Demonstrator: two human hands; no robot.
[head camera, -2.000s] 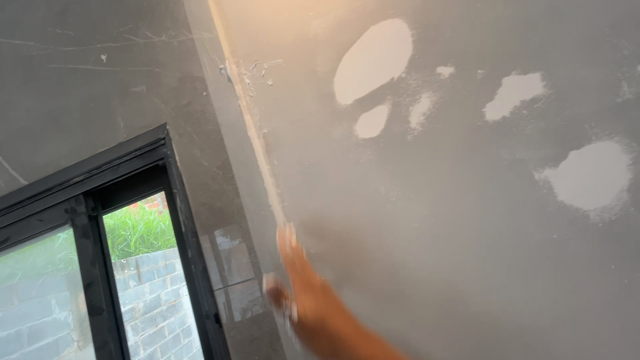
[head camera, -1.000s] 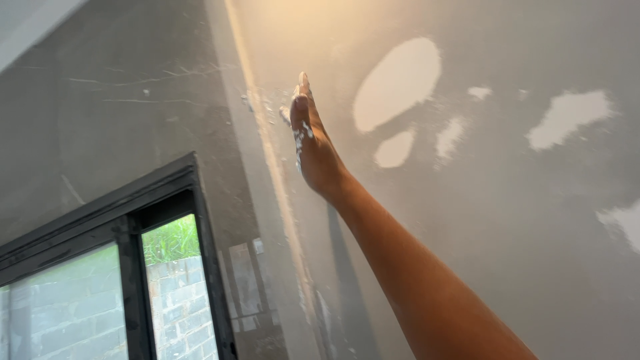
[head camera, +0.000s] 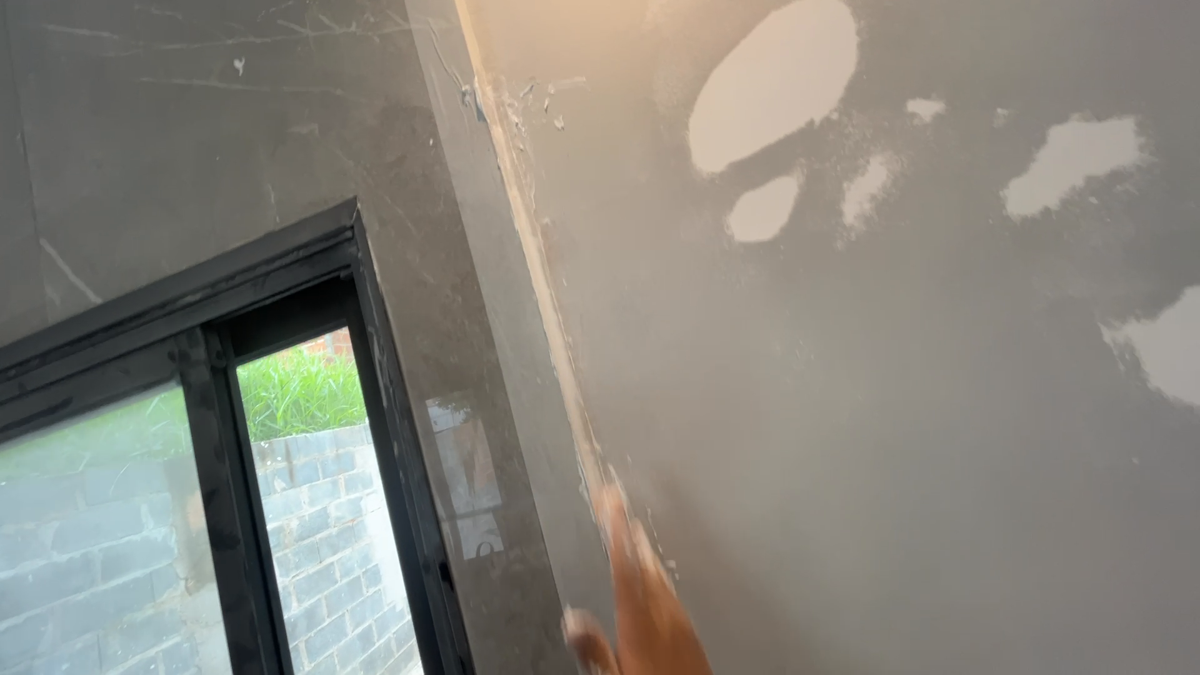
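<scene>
My right hand (head camera: 642, 581) is at the bottom centre, blurred by motion, with its fingers extended upward and its thumb apart on the left. No tool shows in it. Its fingertips are at a pale, narrow strip (head camera: 544, 291) of filler or exposed edge that runs slantwise along the corner between the dark marble-look wall and the smooth grey wall (head camera: 844, 450). Small ragged bits of whitish material (head camera: 525, 103) stick to the grey wall beside the strip's upper part. My left hand is out of view.
A black-framed sliding window (head camera: 211, 469) stands at lower left, with a block wall (head camera: 328, 525) and grass (head camera: 305, 389) outside. Several whitish patches, one large and oval (head camera: 778, 84), mark the grey wall. Glossy dark wall panels (head camera: 187, 169) surround the window.
My right hand has moved down along the corner strip from its higher place one second ago, and less of the forearm shows. It was also low on the strip two seconds ago.
</scene>
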